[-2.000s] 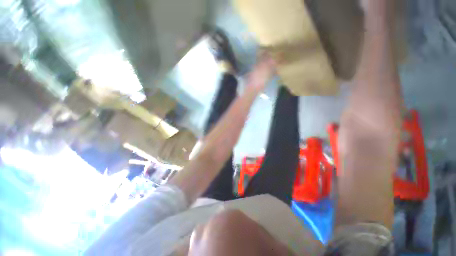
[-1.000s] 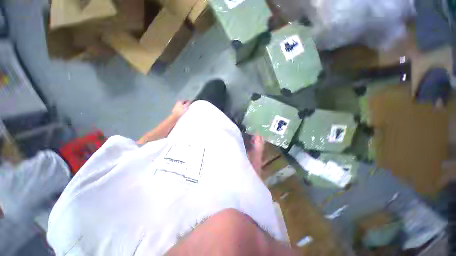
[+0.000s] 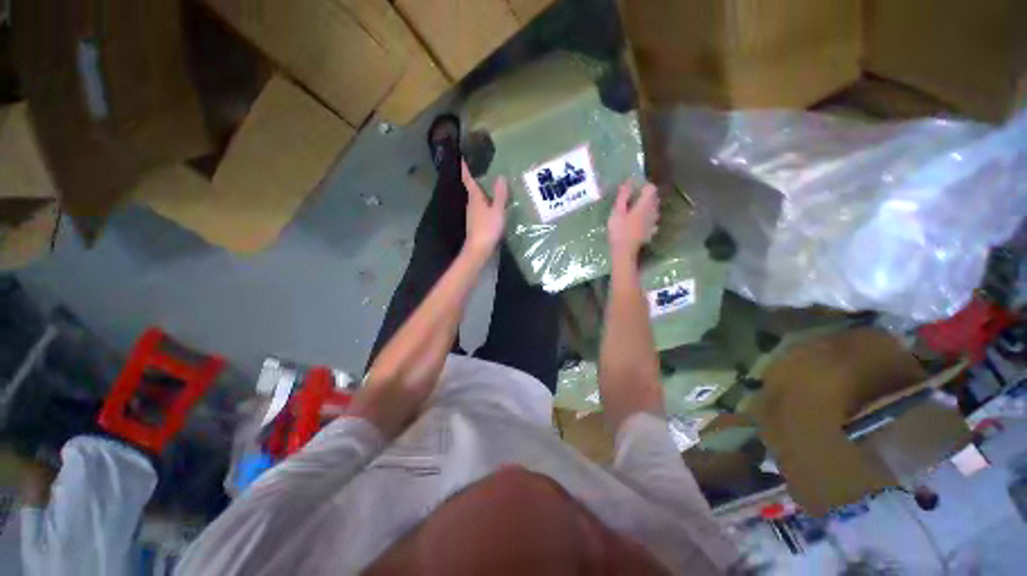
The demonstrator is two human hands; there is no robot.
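A grey-green case point(image 3: 563, 191) in shiny clear film, with a white label and black picture, is in front of me at the upper middle. My left hand point(image 3: 484, 214) is at its left edge. My right hand point(image 3: 633, 216) is at its right edge, with curled fingers. The two hands hold the case between them. Its underside is hidden. Another wrapped green case point(image 3: 685, 298) with a similar label lies just below and right of it, and more green cases are partly covered further down.
Open brown cartons point(image 3: 276, 163) stand at the upper left, and large brown cartons point(image 3: 743, 56) at the upper right. Crumpled clear film point(image 3: 867, 214) lies on the right. Red stools point(image 3: 158, 388) and a person's pale sleeve point(image 3: 96, 495) are at the lower left.
The view has turned. My hands, earlier low beside my body near the cases, are now raised in front of me on both sides of a wrapped green case.
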